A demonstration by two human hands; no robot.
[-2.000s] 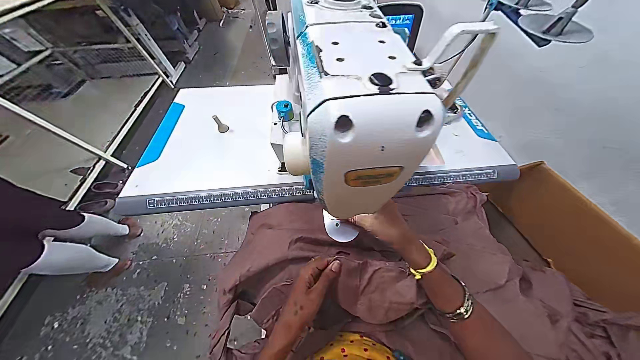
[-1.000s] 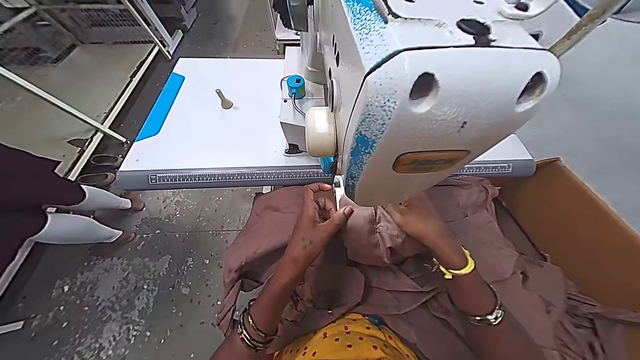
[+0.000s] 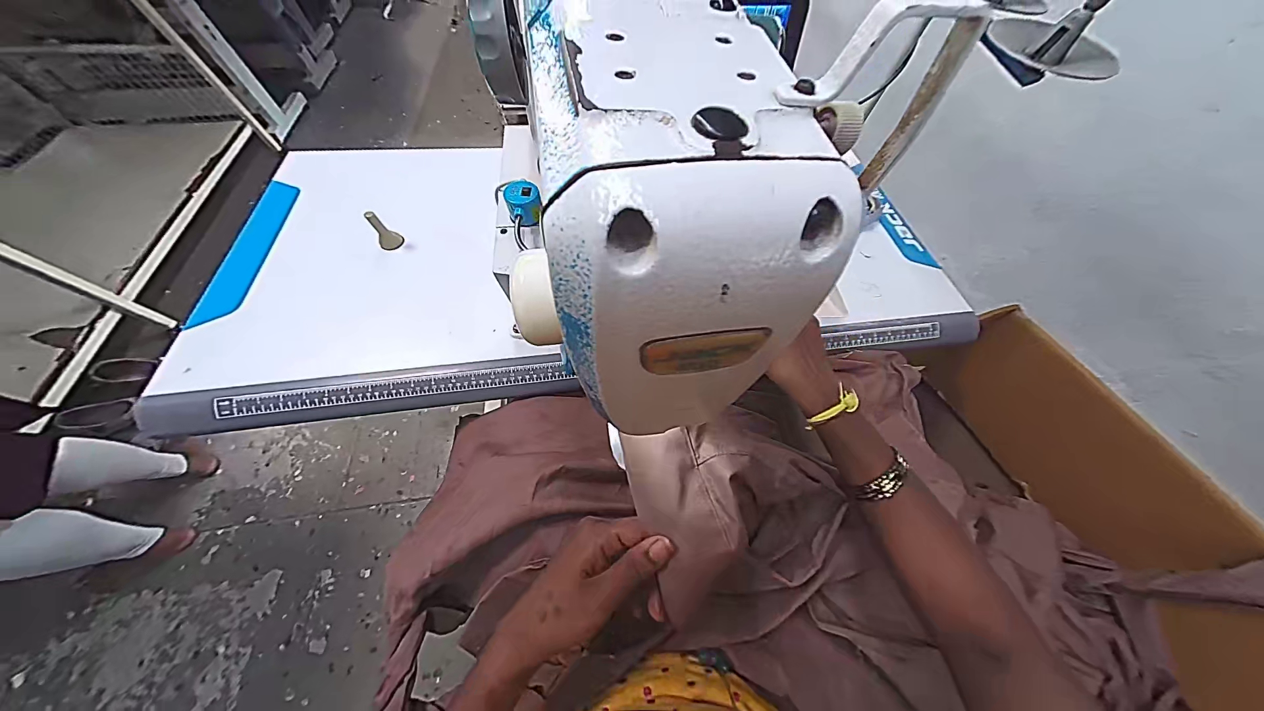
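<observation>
A white industrial sewing machine head stands over brown fabric, which passes beneath it and drapes toward me. My left hand pinches the edge of the fabric between thumb and fingers, below the machine head. Behind the right side of the machine head is my right hand; its fingers are hidden, so I cannot tell what they hold. A yellow band and metal bangles circle that wrist. The needle area is mostly hidden by the machine head.
The white table has a measuring scale along its front edge, with a small pale tool lying on it. A cardboard box stands at the right, brown fabric spilling over it. At the left, a person's legs show near a metal frame.
My left hand has come down from beside the needle area toward me. My right hand has gone behind the machine head. The view has shifted off the machine.
</observation>
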